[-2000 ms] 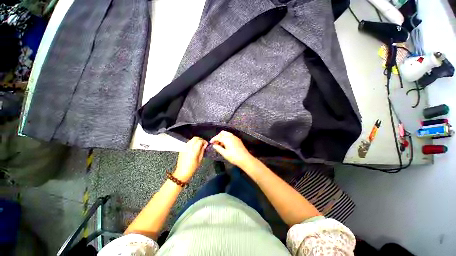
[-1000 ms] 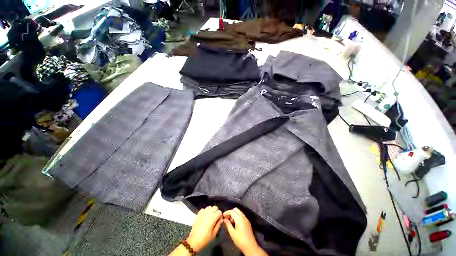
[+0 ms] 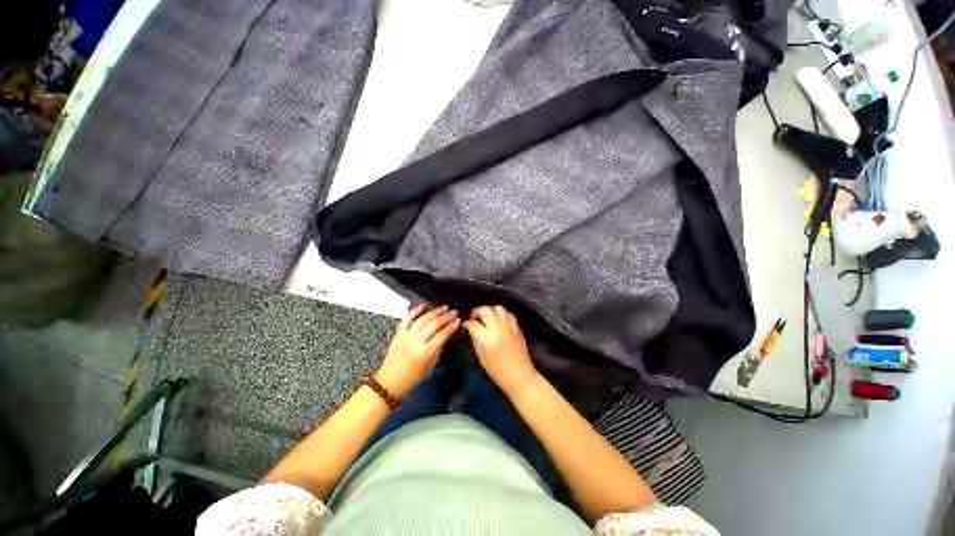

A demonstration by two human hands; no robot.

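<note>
A grey skirt [image 3: 555, 188] lies spread on the white table with its hem hanging at the near edge. Its black lining [image 3: 717, 272] shows at the right and in a band across the left. My left hand [image 3: 422, 337] and my right hand [image 3: 496, 340] are side by side at the near hem, fingertips close together, pinching the dark cloth of the lower edge. The fingertips partly hide what lies between them.
Another grey skirt [image 3: 241, 136] lies flat at the left. At the right are a black pistol-shaped tool [image 3: 817, 150], a white spray gun [image 3: 874, 232], orange-handled snips [image 3: 773, 337], cords and thread spools [image 3: 888, 319]. A metal frame [image 3: 157, 419] stands at the lower left.
The view tipped up to the far table, then back down. My hands stay at the near hem, with their fingers now spread flatter over the cloth. The skirt has barely moved.
</note>
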